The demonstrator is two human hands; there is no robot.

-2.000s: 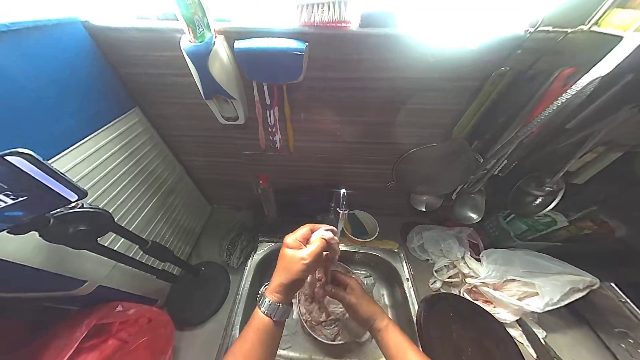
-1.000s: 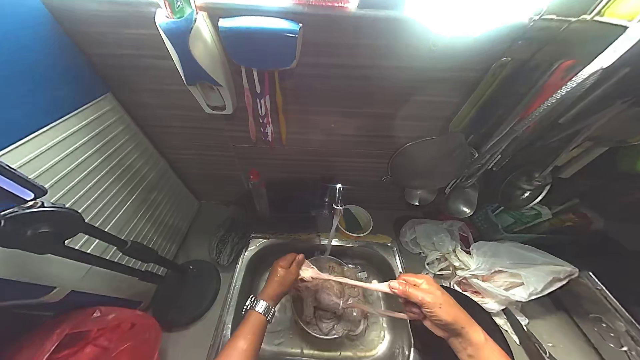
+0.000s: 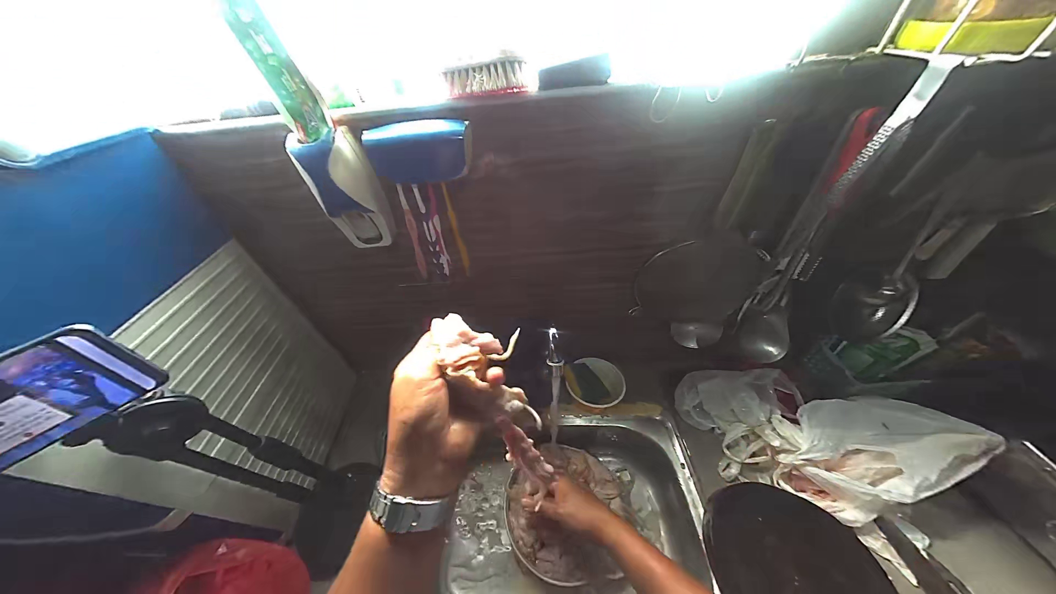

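Observation:
My left hand (image 3: 425, 421), with a metal watch at the wrist, is raised over the sink and grips a piece of raw meat (image 3: 466, 346), perhaps poultry. A thin bony strip of it hangs down to my right hand (image 3: 577, 507), whose fingers pinch its lower end. Below, a round bowl (image 3: 513, 536) holding more raw meat and water stands in the steel sink (image 3: 689, 495). Water runs from the faucet (image 3: 554, 355) behind the bowl.
A tub with a sponge (image 3: 606, 384) stands behind the sink. To the right lie plastic bags (image 3: 899, 441) and a dark round pan or lid (image 3: 784, 544). Ladles (image 3: 763, 330) hang on the wall. At left are a phone (image 3: 74, 388) on a stand and a red bag (image 3: 239, 569).
My left hand has risen with the meat. My right hand has moved left and down, over the bowl. The strip stretched sideways between them a second ago now slants downward. The view has tilted up.

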